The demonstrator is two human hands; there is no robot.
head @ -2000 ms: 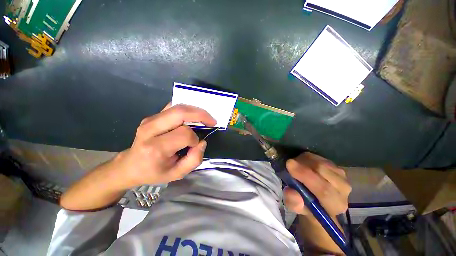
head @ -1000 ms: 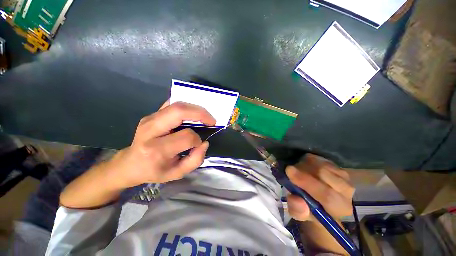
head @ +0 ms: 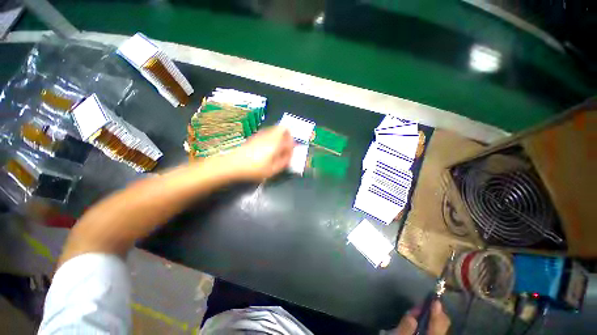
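My left hand (head: 271, 156) is stretched forward and blurred. Its fingers overlap two white display modules, an upper one (head: 300, 127) and a lower one (head: 298, 159). A green board lies at the right of each, the upper board (head: 330, 141) and the lower, blurred board (head: 329, 165). Whether the fingers grip a module is unclear. My right hand (head: 425, 322), cut off by the bottom edge, holds the dark soldering iron (head: 426, 311). A single white module (head: 371, 243) lies tilted nearer me.
Fanned green boards (head: 226, 124) lie left of the modules. White display stacks (head: 121, 136) and clear plastic (head: 49, 72) are far left. Overlapping white assemblies (head: 386, 173) lie right, beside cardboard (head: 419, 229), a black fan grille (head: 507, 199) and a blue station (head: 543, 278). A green conveyor (head: 393, 59) runs behind.
The view has shifted and shows more of the bench. My left hand has reached forward from close to my body. My right hand has moved the iron away from the board, to the right.
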